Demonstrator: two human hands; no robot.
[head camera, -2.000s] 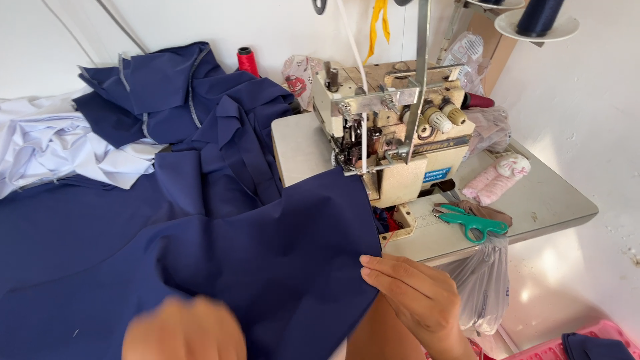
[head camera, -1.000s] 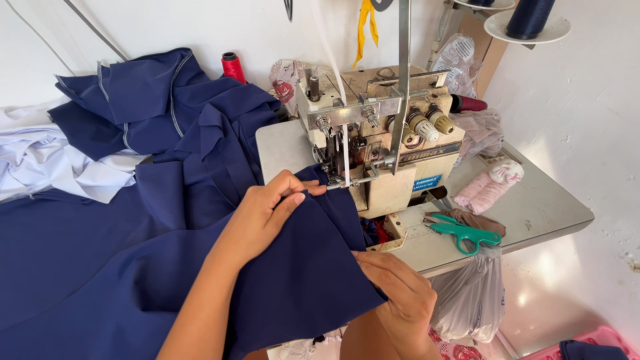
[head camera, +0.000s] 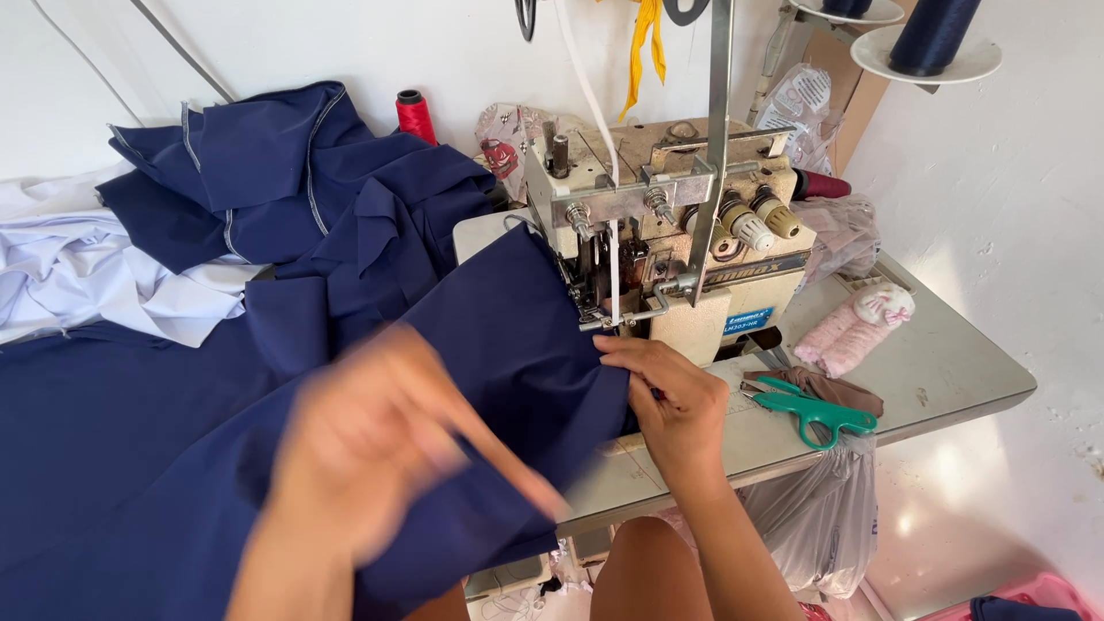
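Navy fabric lies across the table, one end beneath the front of an overlock sewing machine. My right hand pinches the fabric's right edge between thumb and fingers, just below the machine's needle area. Over the lower middle of the cloth is my left hand, blurred, its index finger stretched toward the lower right; whether it touches the cloth cannot be told. A narrow white elastic band hangs down through a metal guide at the machine's front. The presser foot and needles are mostly hidden.
Green-handled thread snips lie right of my right hand, with a pink fuzzy item behind. A plastic bag hangs from the table edge. White fabric, a navy pile and a red thread cone are at the back left.
My left hand has left the fabric near the machine's needle area and moved down and toward me. My right hand has moved up along the cloth's edge, nearer the machine.
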